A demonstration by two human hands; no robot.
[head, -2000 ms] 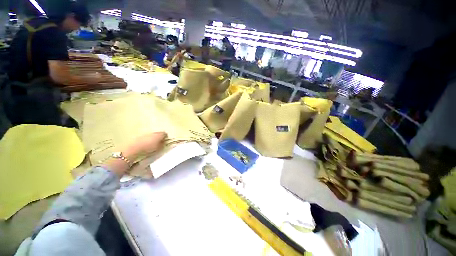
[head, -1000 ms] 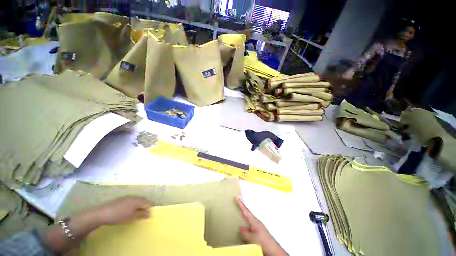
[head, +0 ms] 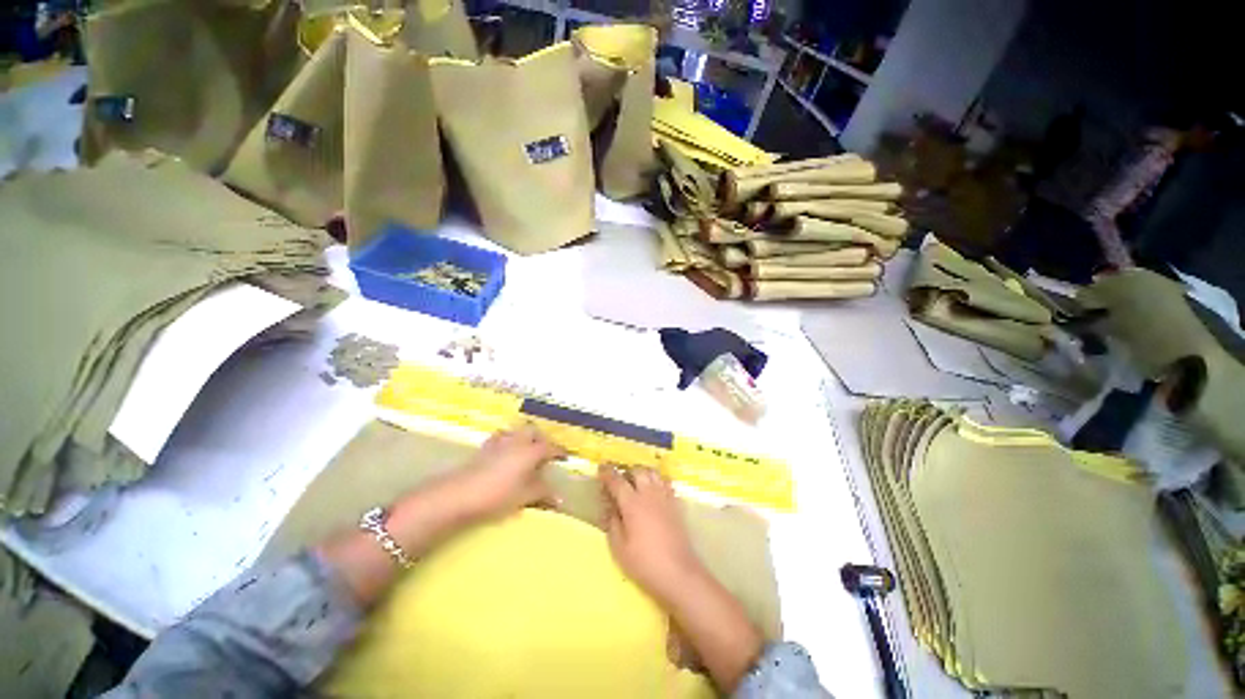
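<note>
A khaki bag panel lies in front of me, its far edge at the yellow bar with the black centre strip. A yellow sheet covers its near middle, partly blurred. My left hand and my right hand are close together at the panel's far edge, fingers bent onto it beside the bar. My fingers hide part of that edge. Small metal pieces lie loose beyond the bar's left end.
A blue tray of metal pieces stands behind the bar. A clear bottle rests by a black cloth. A hammer and right panel stack are right. The left stack bears a white sheet. Bags stand behind.
Since the earliest frame, the view has turned right from the left stack. Since one second ago, the panel and both hands have moved forward to the yellow bar, and the hands have come closer together.
</note>
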